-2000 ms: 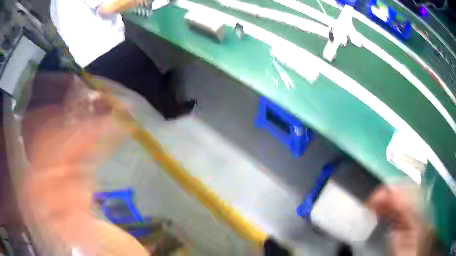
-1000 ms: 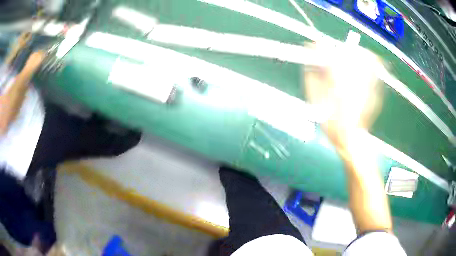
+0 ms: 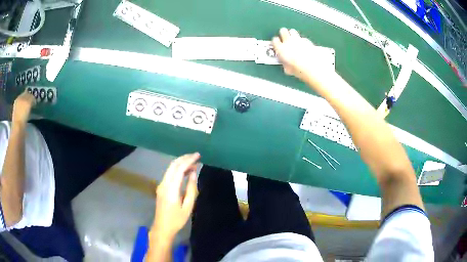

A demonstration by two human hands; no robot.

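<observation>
A four-position fixture (image 3: 265,53) lies on the green line, end to end with a pale flat plate (image 3: 214,48). My right hand (image 3: 294,50) is over this fixture, fingers curled at its far edge, hiding its middle; whether it grips is unclear. My left hand (image 3: 176,192) is empty, fingers apart, at the bench's front edge. A stacked fixture (image 3: 169,112) with ringed round parts lies on the near bench strip. A plate with small dark holes (image 3: 330,129) lies at right, partly behind my right forearm. Tweezers (image 3: 322,153) and a thin rod (image 3: 312,163) lie nearby.
A small dark round pot (image 3: 241,102) stands by the white rail (image 3: 205,70). Another fixture (image 3: 146,22) lies angled at upper left. A white bracket (image 3: 404,77) with a thin hose stands at right. A person's hand (image 3: 22,105) touches a fixture at far left. A small pale block (image 3: 431,173) lies far right.
The view has turned and steadied over the bench. My left hand has come into view at the bench edge. My right hand, blurred over the line before, is now over a fixture.
</observation>
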